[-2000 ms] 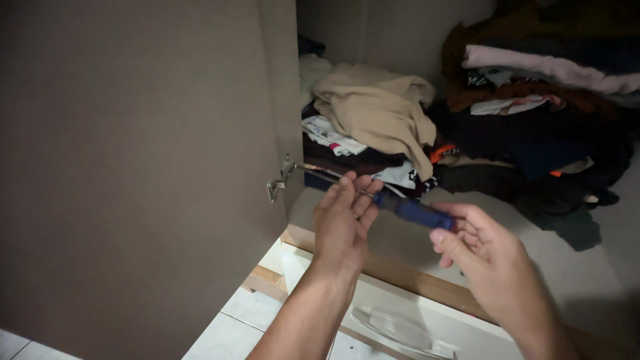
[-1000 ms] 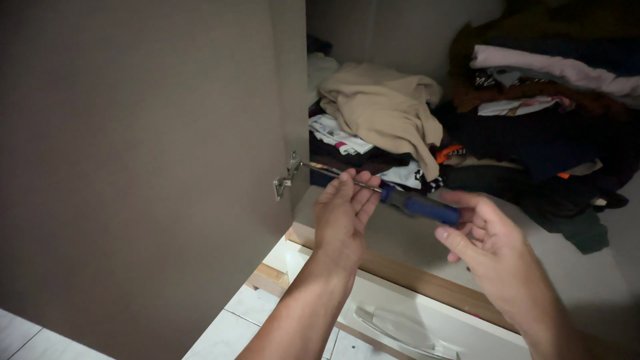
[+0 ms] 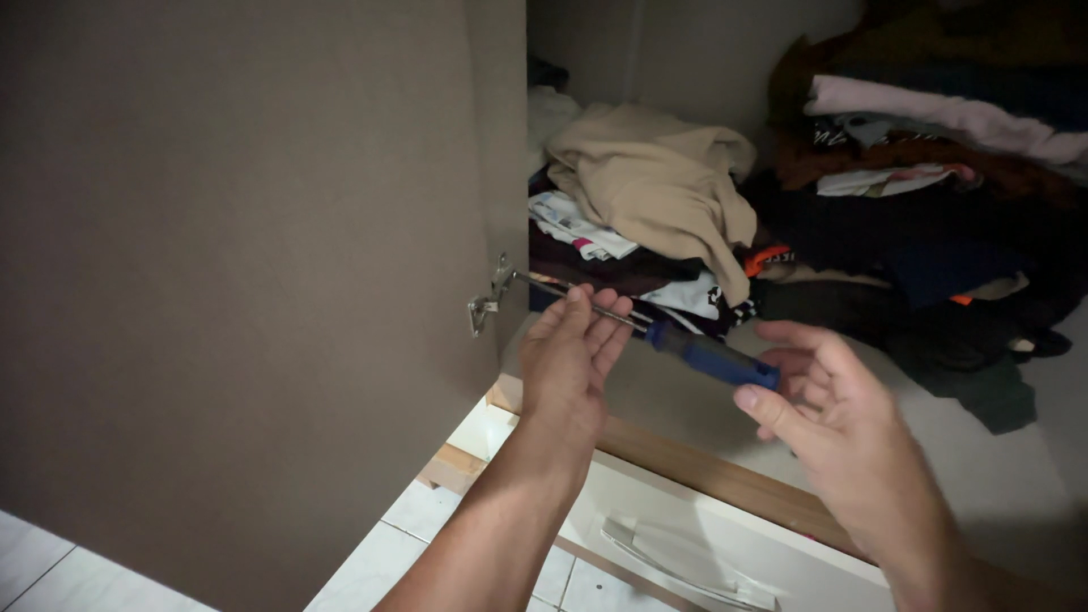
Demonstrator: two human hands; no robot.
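A screwdriver with a blue and dark handle (image 3: 710, 355) slants across the middle, its metal shank pointing up and left to a metal cabinet hinge (image 3: 493, 297). The tip meets the hinge plate on the cabinet's side wall. My left hand (image 3: 574, 348) pinches the shank between thumb and fingers, palm up. At the handle's butt end is my right hand (image 3: 820, 399), thumb below and fingers curved above, loosely around the end; whether it grips the handle firmly is hard to tell.
A large brown-grey cabinet door (image 3: 255, 255) fills the left side. Inside lie a beige garment (image 3: 654, 178) and piles of dark clothes (image 3: 892, 246). Below are a white drawer front (image 3: 680, 527) with its metal handle (image 3: 680, 574), a wooden edge (image 3: 731, 476) and white floor tiles (image 3: 365, 552).
My right hand's fingers have shifted about the handle's end, and the handle has turned slightly. My left hand stays on the shank, and the tip remains at the hinge.
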